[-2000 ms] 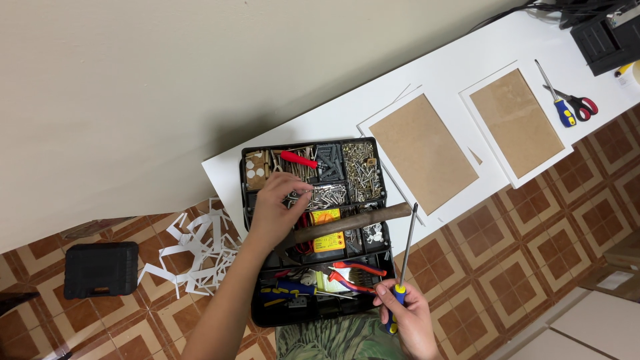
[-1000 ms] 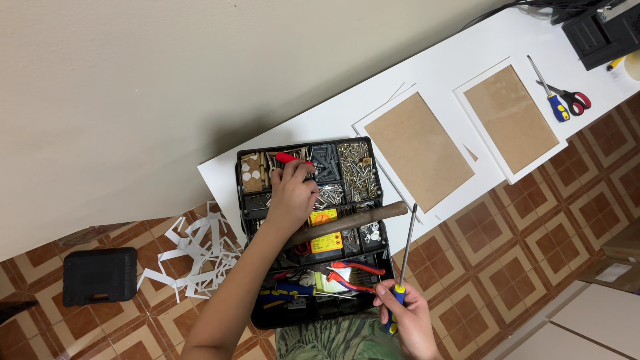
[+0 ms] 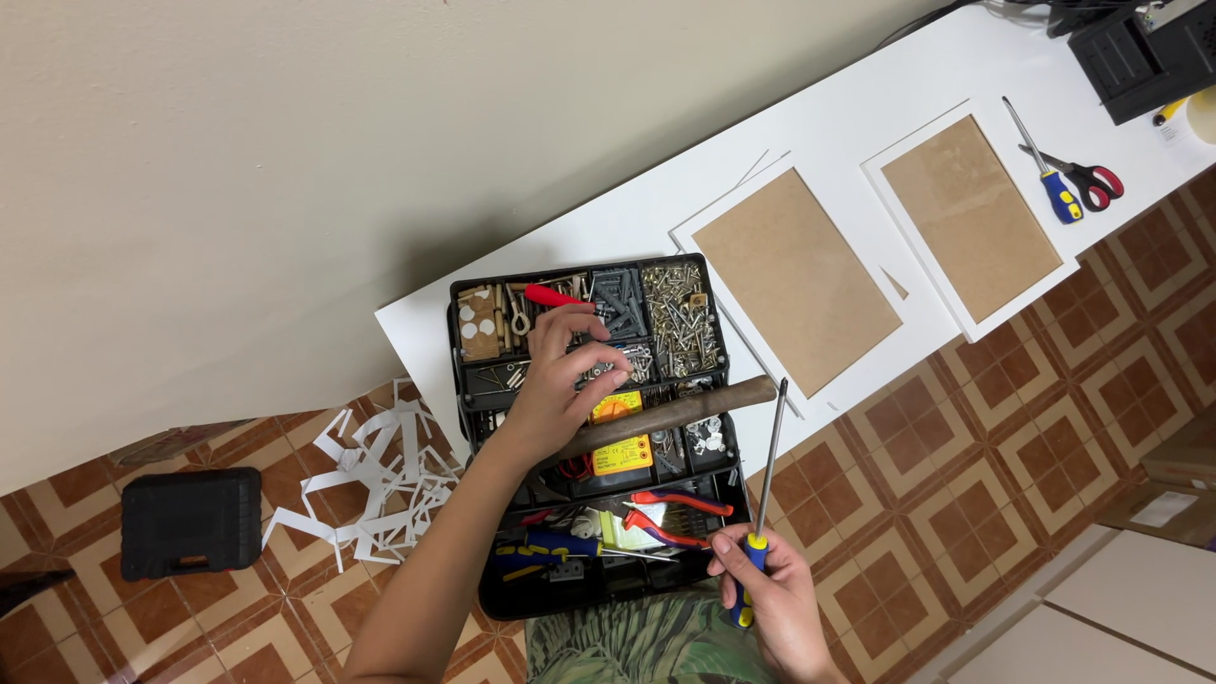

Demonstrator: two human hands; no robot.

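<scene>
My right hand (image 3: pixel 774 579) grips a screwdriver (image 3: pixel 756 560) by its blue and yellow handle, its shaft pointing up past the toolbox's right side. My left hand (image 3: pixel 570 375) hovers over the upper trays of a black toolbox (image 3: pixel 727 356), fingers curled and thumb near the index fingertip; whether something small is between them cannot be told. By its fingers lie a red-handled tool (image 3: pixel 556 296), grey wall plugs (image 3: pixel 622 302) and many screws (image 3: pixel 680 318). A wooden handle (image 3: pixel 684 410) lies across a yellow multimeter (image 3: pixel 622 454). Lower down are red and blue pliers (image 3: pixel 679 502).
Two white frames with brown panels (image 3: pixel 798 280) (image 3: pixel 971 218) lie on the white table (image 3: pixel 608 223). Scissors (image 3: pixel 1092 182) and another screwdriver (image 3: pixel 1059 197) are at the right, near a black device (image 3: pixel 1130 62). White strips (image 3: pixel 389 484) and a black case (image 3: pixel 190 522) are on the tiled floor.
My left hand first moved up to the red-handled tool, then drew back slightly down and right of it. My right hand has kept hold of the screwdriver in about the same place.
</scene>
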